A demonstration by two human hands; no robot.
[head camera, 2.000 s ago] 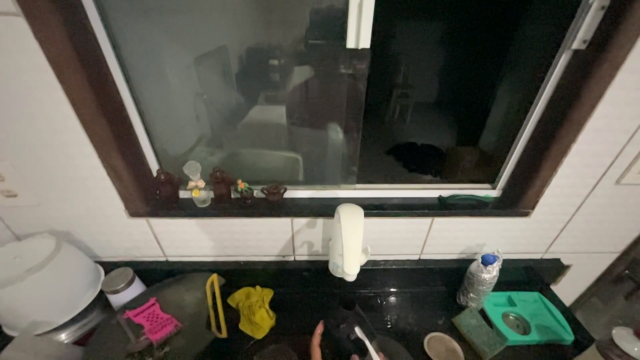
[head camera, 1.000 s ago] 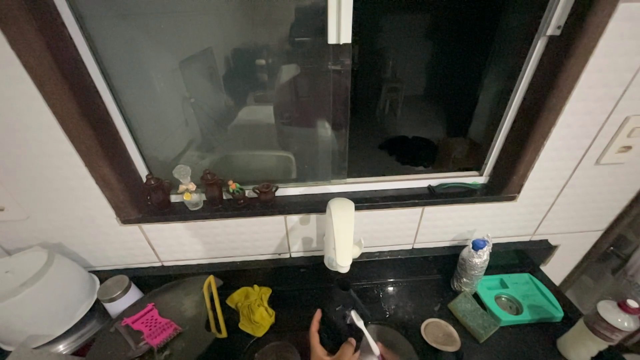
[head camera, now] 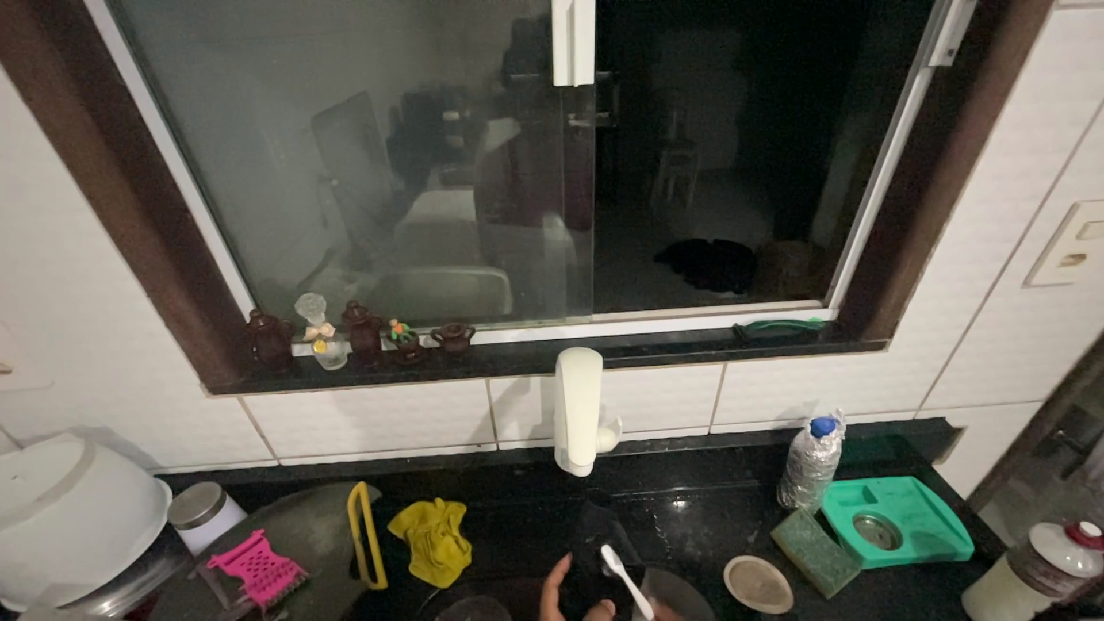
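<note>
At the bottom middle, my left hand (head camera: 565, 593) is partly in view, its fingers on a dark item (head camera: 591, 573) whose kind I cannot tell against the black stone. My right hand (head camera: 666, 612), mostly cut off by the lower edge, grips the white handle of a small brush like a toothbrush (head camera: 627, 581). The brush head lies over the dark item. Directly above both hands is a cream-coloured faucet (head camera: 578, 414). A yellow cloth (head camera: 435, 541) lies left of my hands, and a small oval dish (head camera: 758, 584) is to the right.
Right: a green sponge (head camera: 815, 552), green plastic tray (head camera: 936, 526), blue-capped bottle (head camera: 811, 466) and red-lidded jug (head camera: 1026, 573). Left: a white tub (head camera: 78, 517), lidded jar (head camera: 205, 513), pink plastic grater (head camera: 257, 569) and yellow handle (head camera: 366, 535). Small ornaments (head camera: 362, 332) line the windowsill (head camera: 655, 348).
The brush has moved slightly up and left over the dark item since the first frame. The view has shifted a little, bringing in the red-lidded jug at right.
</note>
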